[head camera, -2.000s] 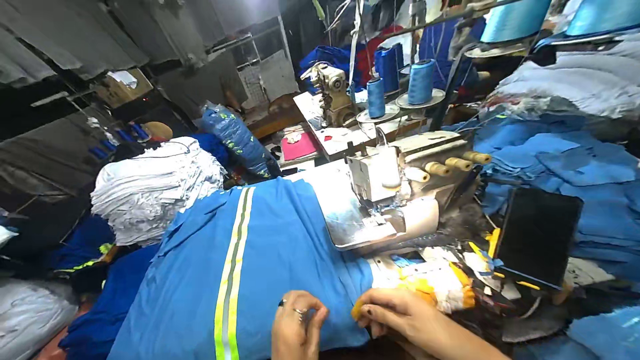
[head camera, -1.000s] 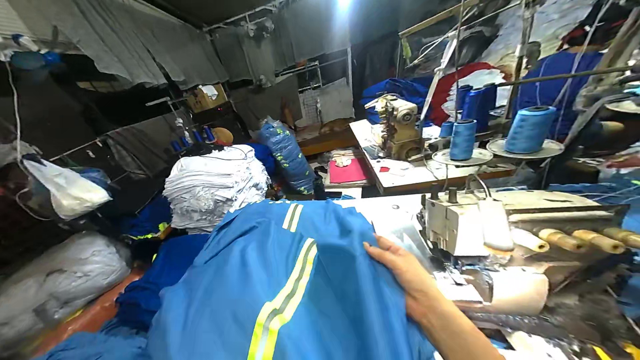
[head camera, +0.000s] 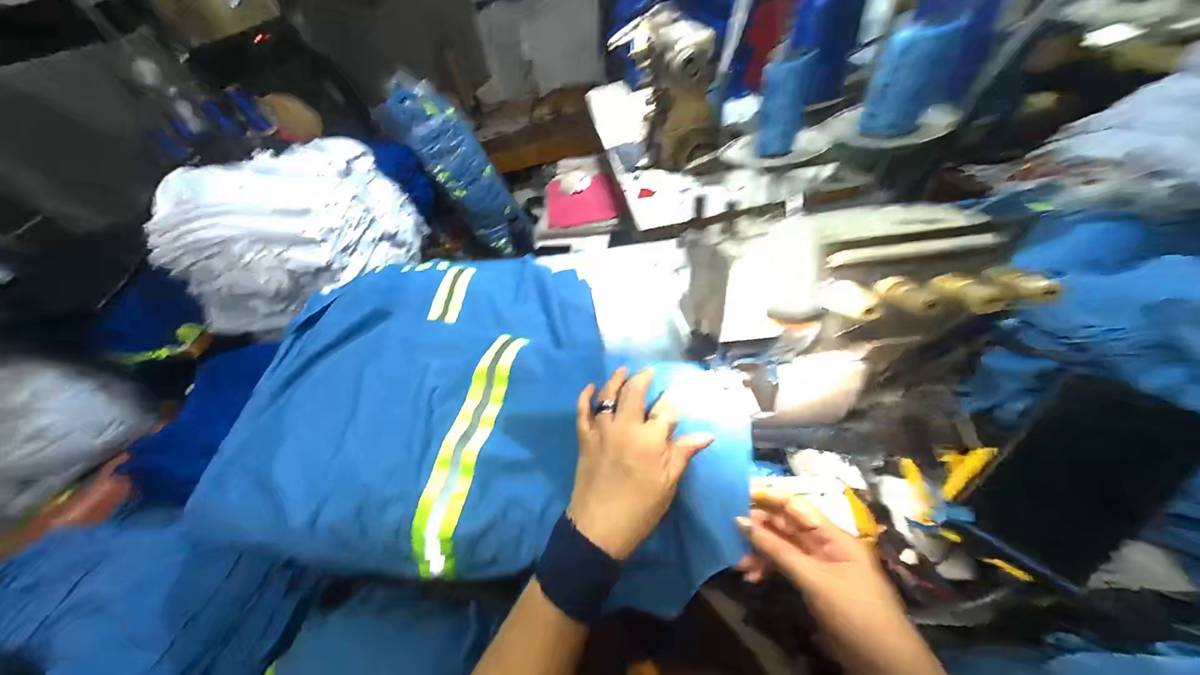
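Observation:
A blue fabric garment (head camera: 356, 422) with yellow and silver reflective strips (head camera: 469, 441) lies spread left of an industrial sewing machine (head camera: 750, 281). My left hand (head camera: 626, 450), with a ring and a dark wristband, rests on the cloth with its fingers spread, just in front of the machine's needle area. My right hand (head camera: 806, 544) is at the right edge of the same blue cloth, its fingers bent close to that edge; blur hides whether they pinch it. The cloth's right part reaches up to the machine's presser foot area, which is blurred.
White folded fabric (head camera: 281, 230) is piled at the back left. Blue thread cones (head camera: 909, 80) stand behind the machine. A dark flat rectangular object (head camera: 1087, 469), yellow-handled tools (head camera: 966, 473) and scraps lie at the right. Blue cloth (head camera: 1116, 291) is heaped beyond. A second sewing machine (head camera: 682, 84) stands behind.
One second ago one hand held the raised garment near the machine; now both hands are at its right part, by the needle area. The reflective strips have shifted and the view has turned down.

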